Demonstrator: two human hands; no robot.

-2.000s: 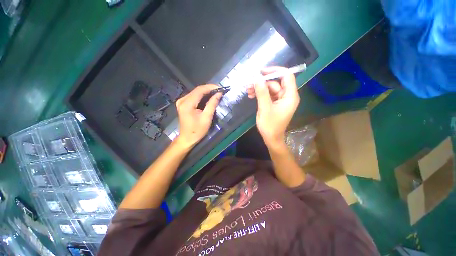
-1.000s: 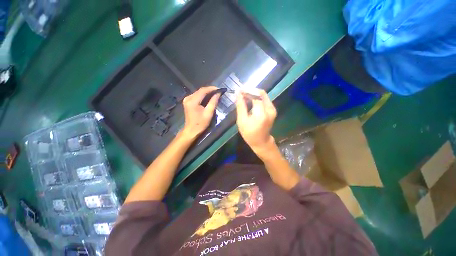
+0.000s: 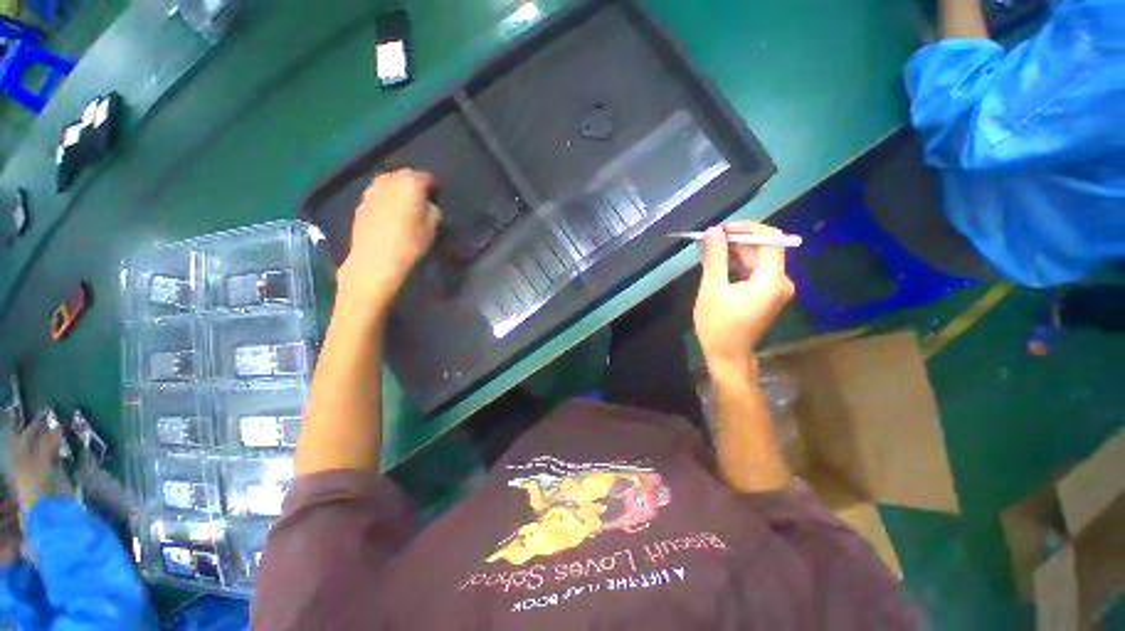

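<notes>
My right hand (image 3: 745,284) holds white tweezers (image 3: 765,239) like a pen, tip pointing left, over the front edge of the black parts tray (image 3: 524,183). My left hand (image 3: 396,222) is over the tray's left compartment with its fingers curled down at the small black phone parts (image 3: 491,227); whether it grips one is hidden. The adhesive sheet (image 3: 574,254), a long glossy strip with rows of narrow dark pieces, lies along the tray's front across the divider. One small black phone part (image 3: 597,121) lies alone in the right compartment.
A clear blister tray (image 3: 220,314) with phone units stands left of the black tray. A part-built phone (image 3: 392,59) and an orange-red tool (image 3: 70,311) lie on the bench. Neighbours' blue sleeves (image 3: 987,111) show at right and lower left. An open carton (image 3: 882,407) is at lower right.
My left hand has moved from the sheet to the left compartment. My right hand and tweezers have moved right, away from the sheet. A black part now lies in the right compartment. The view has shifted.
</notes>
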